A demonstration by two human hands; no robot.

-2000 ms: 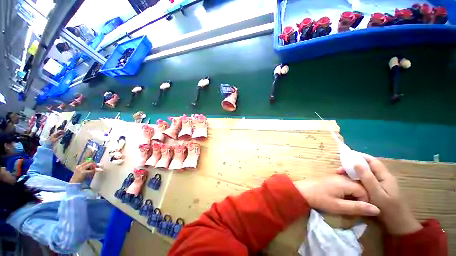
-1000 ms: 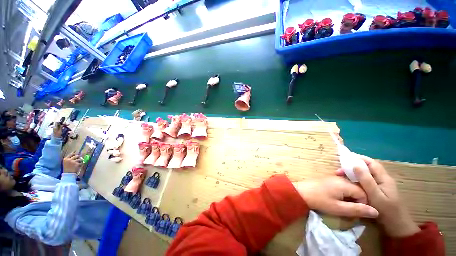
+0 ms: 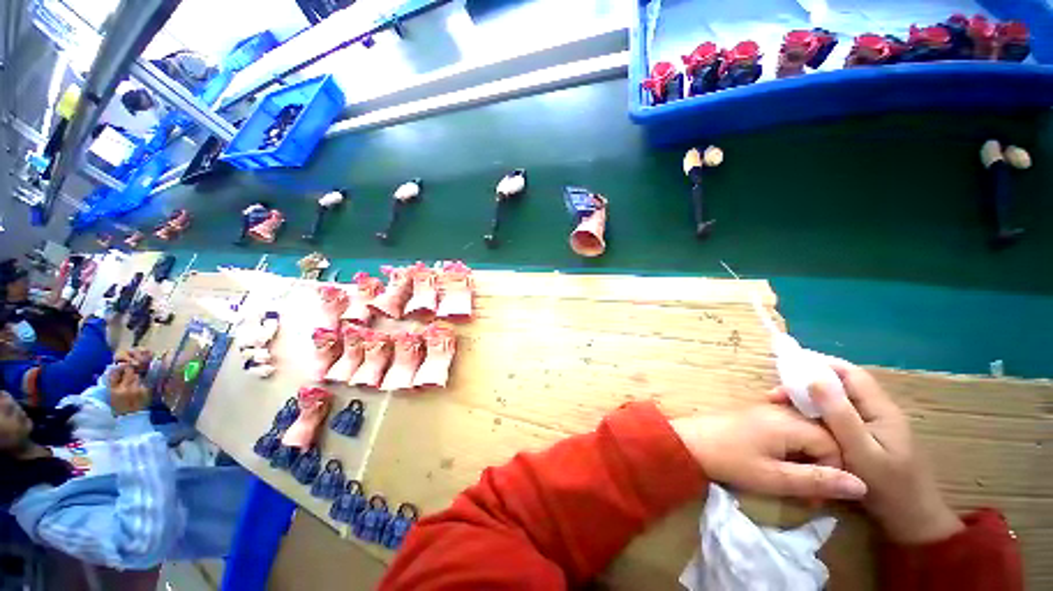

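Note:
My right hand (image 3: 883,444) holds a white glue bottle (image 3: 807,372), its thin needle tip pointing up and left over the cardboard's edge. My left hand (image 3: 771,453) lies flat over the cardboard with its fingers against my right hand; nothing shows in it. A crumpled white tissue (image 3: 756,547) lies just below my left wrist. Pink figurine bodies with red tops (image 3: 398,356) stand in two rows on the cardboard (image 3: 554,381). Dark-blue handbag pieces (image 3: 348,418) lie in front of them, with one pink body (image 3: 307,418) among them.
The green conveyor belt (image 3: 624,162) carries spaced black leg pieces (image 3: 700,192) and a pink body with a blue piece (image 3: 587,223). A blue tray (image 3: 808,97) of red-topped pieces is beyond. A blue crate (image 3: 281,122) is far left. People in blue sleeves (image 3: 104,508) work at left.
The leg pieces and the pink body on the belt have moved to the right. My hands and the bottle have barely moved. The neighbouring worker's hands have shifted.

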